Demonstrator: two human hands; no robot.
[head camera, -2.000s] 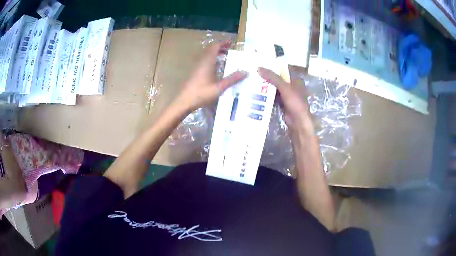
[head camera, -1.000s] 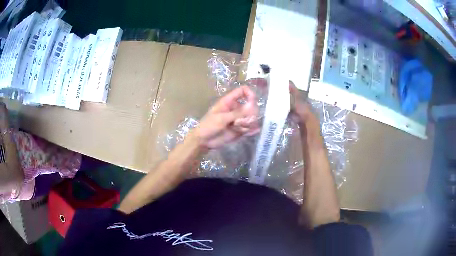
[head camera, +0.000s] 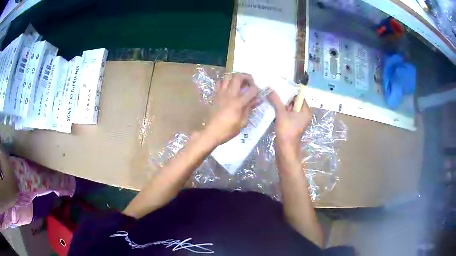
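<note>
A white unit box with small grey print lies tilted between my hands, its lower end pointing down-left over crumpled clear film. My left hand is at the box's upper part, fingers bent on its edge; the finger area is slightly blurred. My right hand holds the box's upper right end and also a pale slim tool with a dark tip, upright between thumb and fingers. Clear plastic film lies crumpled under and around the box and my right forearm.
Several white unit boxes stand in a row at the left. A white board lies beyond my hands. A printed panel with a blue cloth is at the right. A person's patterned sleeve and a red stool show lower left.
The box was upright with its printed face showing, then turned narrow side up; now it is slanted down-left. My left hand has moved from beside it onto its upper part.
</note>
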